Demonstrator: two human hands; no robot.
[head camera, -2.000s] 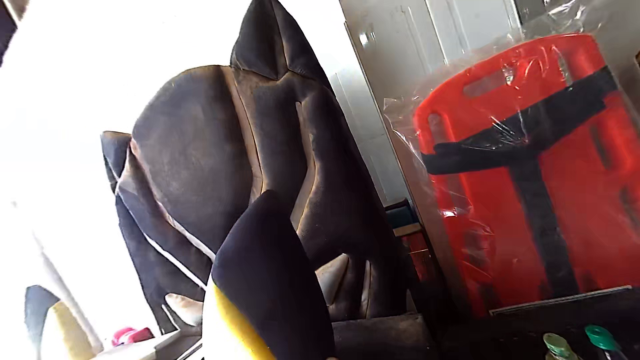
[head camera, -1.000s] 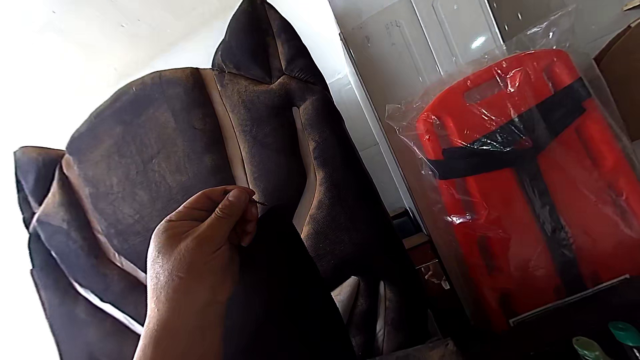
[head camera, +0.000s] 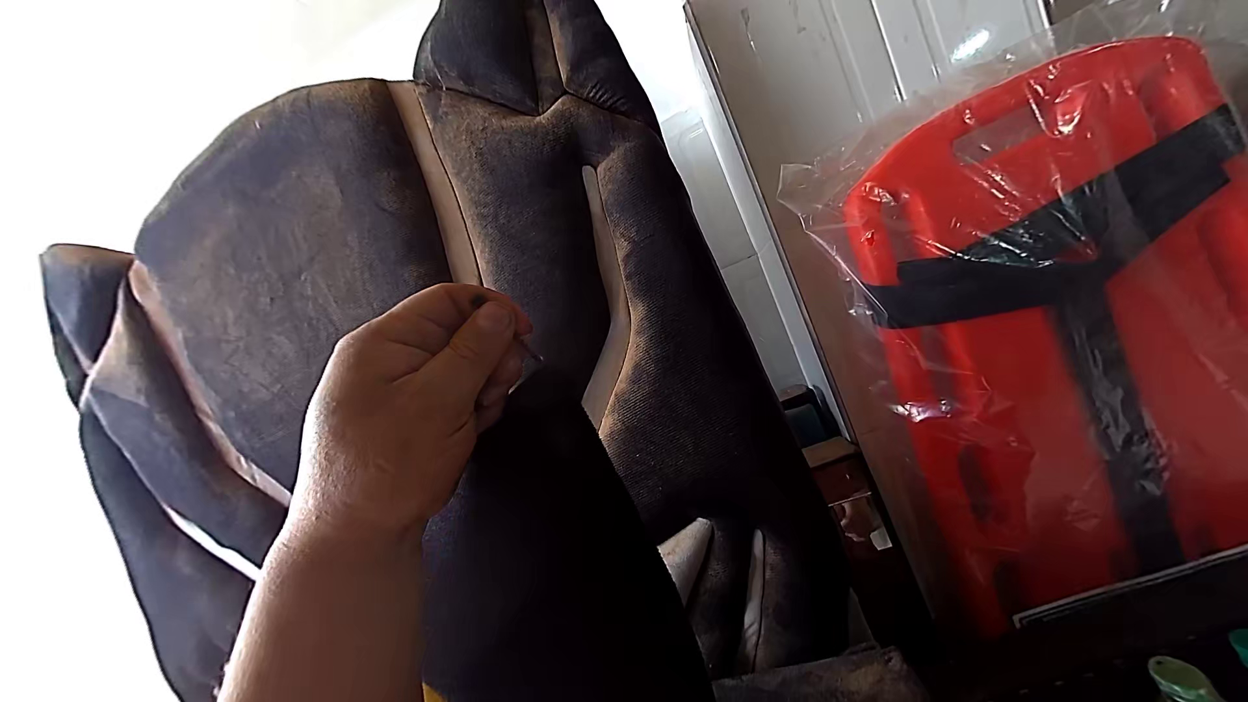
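Observation:
My left hand (head camera: 414, 409) comes up from the lower left, fingers curled and thumb pressed to the index finger. A thin, dark, needle-like tip (head camera: 531, 351) sticks out of the pinch, above the top of a dark, pointed soft item (head camera: 556, 546) with a bit of yellow at its lower edge. Whether the tip touches that item, I cannot tell. Behind the hand stands a large padded fabric piece (head camera: 292, 214), dark and worn, with pale seam strips and a pointed top. My right hand is not in view.
At the right stands a red plastic board (head camera: 994, 390) with black straps in clear plastic wrap (head camera: 809, 195). Behind it are pale panels (head camera: 809, 88). A greenish rounded object (head camera: 1182, 680) lies at the lower right edge.
My left hand, out of view two seconds ago, has come in over the dark pointed item. Since one second ago it has kept its pinch. The view has shifted somewhat.

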